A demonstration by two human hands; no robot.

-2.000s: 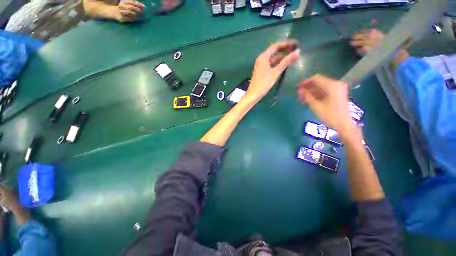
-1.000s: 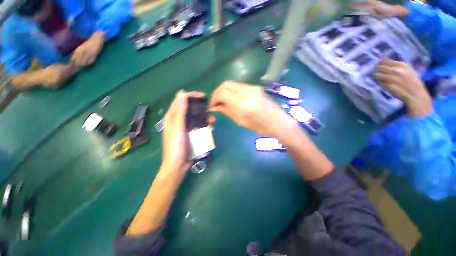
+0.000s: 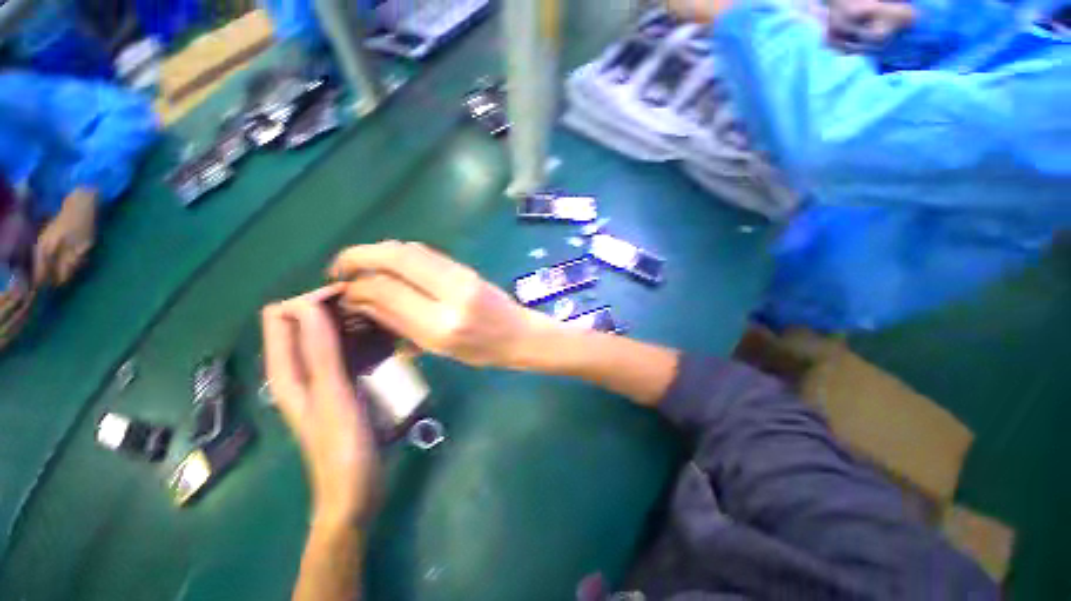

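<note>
A part-assembled phone unit (image 3: 393,390), dark at its far end and bright white at its near end, is held left of centre. My left hand (image 3: 320,387) is closed around its left side. My right hand (image 3: 440,308) has its fingers together over the dark far end and touches it there; the fingertips hide that end, and whether they pinch a small part cannot be seen. A small pale ring part (image 3: 426,433) shows beside the near end of the unit.
Several phone units (image 3: 557,279) lie beyond my right forearm. More units and a yellowish-framed phone (image 3: 192,474) lie left. A post (image 3: 529,141) stands ahead. Stacked parts trays (image 3: 658,117) are by a neighbour in blue at right. Brown cartons (image 3: 887,411) are at lower right.
The view has swung to the right. The hands were empty and reaching 2 seconds ago; the phone unit has since been taken up. The right hand has moved over its dark end.
</note>
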